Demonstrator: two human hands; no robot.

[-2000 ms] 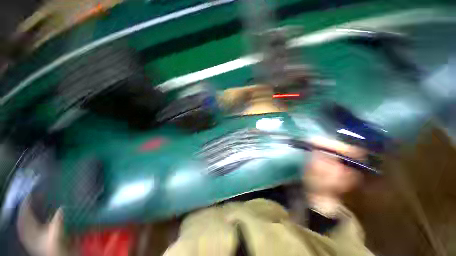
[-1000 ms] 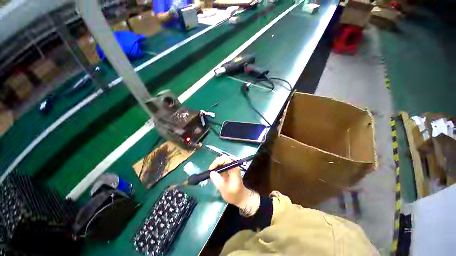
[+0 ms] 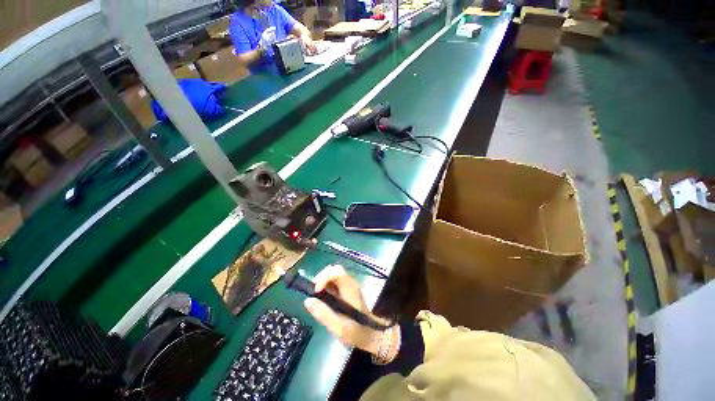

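My right hand (image 3: 345,312) holds the black soldering iron (image 3: 333,300) above the green bench. The iron's front end points left towards the brown cardboard scrap (image 3: 252,274), which has dark burnt streaks. The circuit board panel (image 3: 263,356), dark with rows of small silver parts, lies below and left of the hand. The soldering station (image 3: 281,210) with a red light stands beyond the cardboard. My left hand is not in view.
A fume fan (image 3: 174,356) and stacked black panels (image 3: 59,352) are at the lower left. A smartphone (image 3: 381,218) and heat gun (image 3: 362,121) lie farther along the bench. An open cardboard box (image 3: 506,258) stands right. A person in blue (image 3: 270,31) sits across the bench.
The view has steadied and shifted slightly. My right hand with the iron has turned, so the handle now slopes down to the right. The person across the bench has come into view.
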